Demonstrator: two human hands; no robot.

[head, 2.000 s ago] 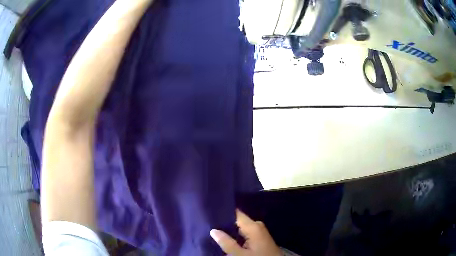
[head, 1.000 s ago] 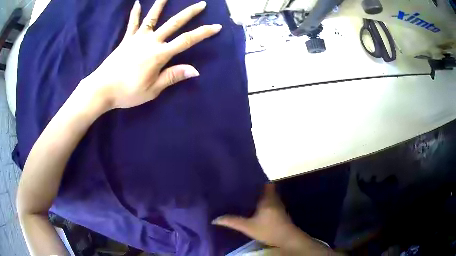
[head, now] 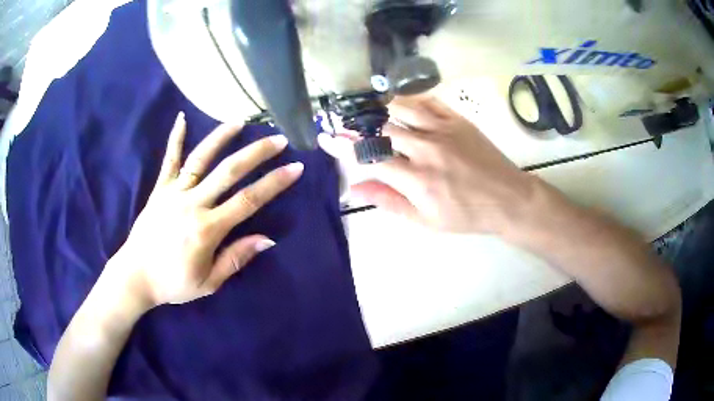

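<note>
A dark purple-navy cloth (head: 290, 313) covers the left of the table and hangs over its front edge. My left hand (head: 196, 227) lies flat on the cloth with fingers spread, left of the needle area. My right hand (head: 438, 168) is at the cloth's right edge, beside and partly behind the tension knob (head: 373, 149). Its fingertips are partly hidden, so I cannot tell if they pinch the cloth. The sewing machine head (head: 211, 55) stands over the cloth edge. The needle and presser foot are not clearly visible.
Black-handled scissors (head: 546, 104) lie below the blue "ximto" lettering (head: 591, 56). A black fitting (head: 671, 117) is at the right. The cream table (head: 438, 274) has a curved front edge, with a dark area below it.
My right hand has moved from the cloth's lower edge up to the needle area. My left hand stays spread on the cloth. The view has shifted, and the machine head shows more.
</note>
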